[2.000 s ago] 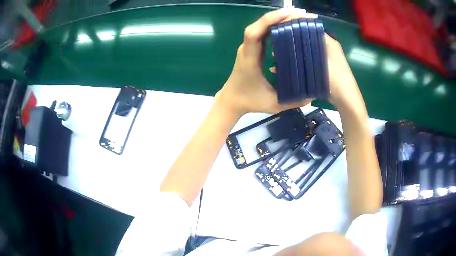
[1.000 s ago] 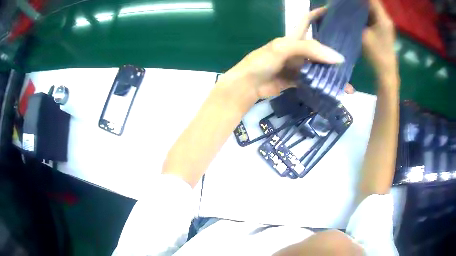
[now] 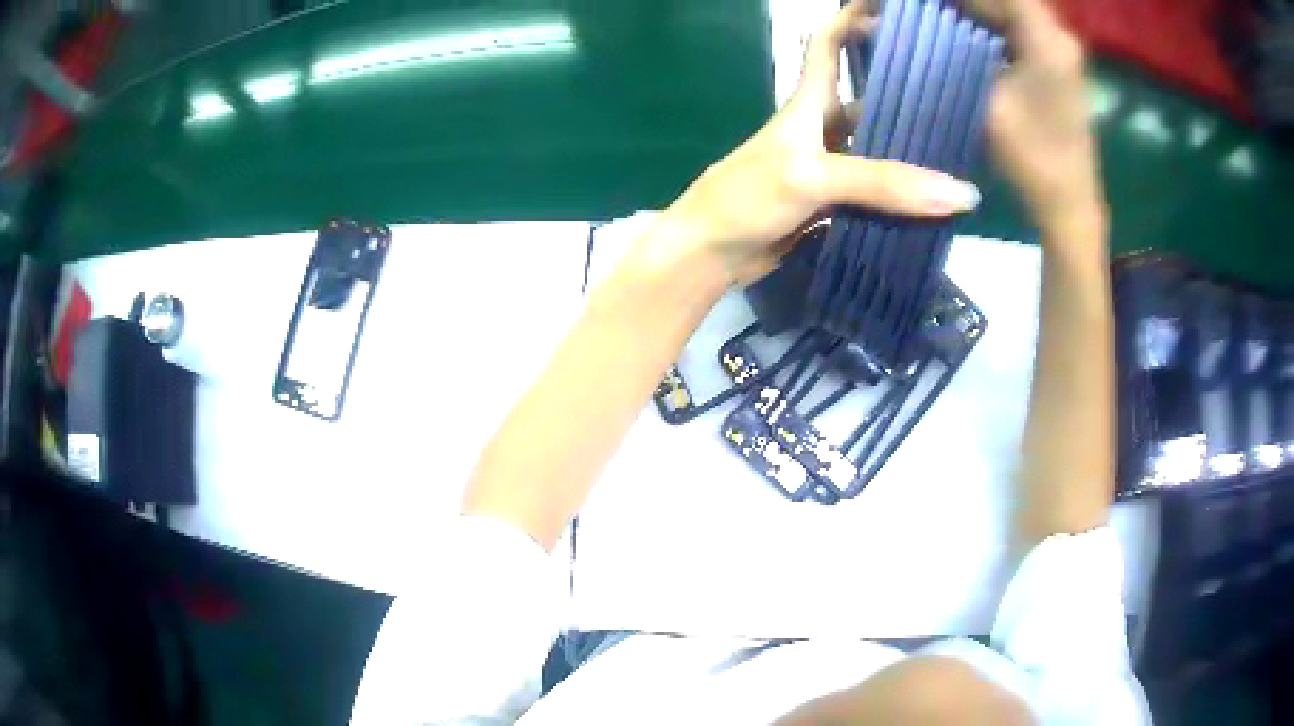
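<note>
A stack of middle frames [image 3: 908, 142] shows as parallel dark blue ribs, held tilted above the bench at the upper right. My left hand [image 3: 802, 185] grips its left side, with the thumb across the ribbed edges. My right hand [image 3: 1043, 107] is at its upper right side, slightly blurred, its fingertips partly hidden. Below the stack, loose overlapping frames [image 3: 823, 440] lie fanned on the white surface, their upper parts partly covered by the stack. A single frame [image 3: 331, 319] lies alone at the left.
A black box-shaped object [image 3: 139, 411] with a white label and a round silver item [image 3: 163, 319] sit at the left. A green surface [image 3: 426, 135] runs behind the white bench [image 3: 426, 496]. A dark ribbed mass [image 3: 1206, 376] is at far right, a red object [image 3: 1164, 43] at upper right.
The stack has moved right from its upright pose two seconds ago and now tilts. My left thumb now lies across its ribs. My right hand has moved up and right with it. The view has shifted slightly.
</note>
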